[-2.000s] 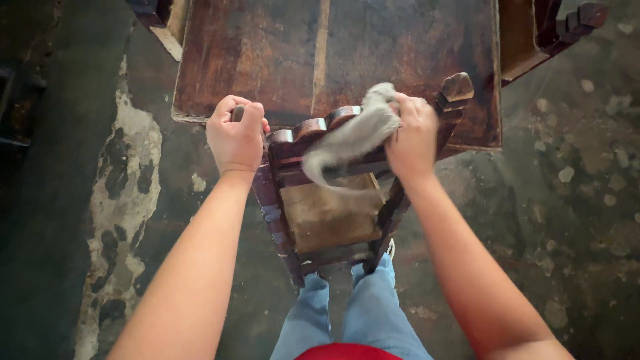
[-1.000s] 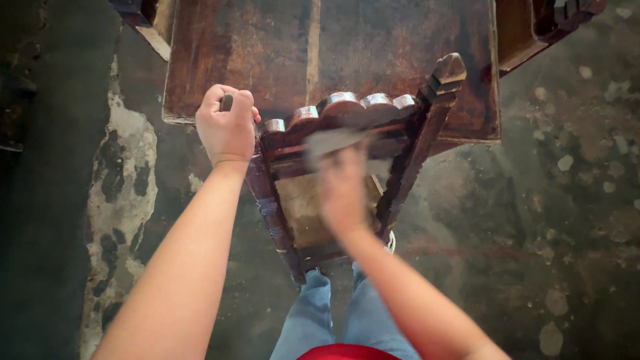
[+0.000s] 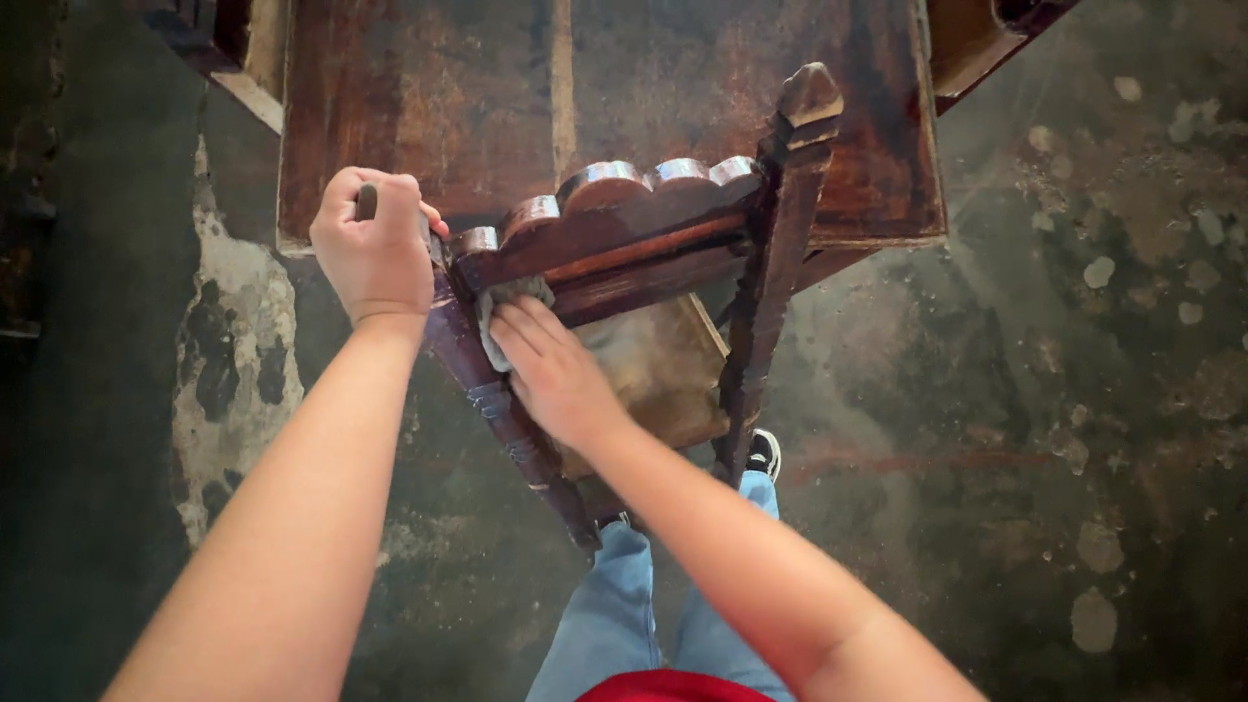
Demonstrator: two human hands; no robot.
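Observation:
A dark carved wooden chair (image 3: pixel 624 200) with a scalloped top rail stands tilted before me. My left hand (image 3: pixel 375 244) is closed around the top of its left back post, whose tip shows between the fingers. My right hand (image 3: pixel 556 366) presses a grey cloth (image 3: pixel 512 292) against the inner side of the same post, just below the top rail. The right back post (image 3: pixel 780 253) rises to a pointed finial, untouched. Below the rails the chair's worn seat (image 3: pixel 653 361) is visible between the posts.
A worn wooden table (image 3: pixel 468 107) lies just beyond the chair. Parts of other wooden furniture (image 3: pixel 985 44) show at its upper left and right. My legs in blue jeans (image 3: pixel 604 604) are close to the chair's lower end, over a stained dark floor (image 3: pixel 975 546).
My right hand and the cloth have moved left, from near the right post across the back to the left post. My left hand has kept its hold.

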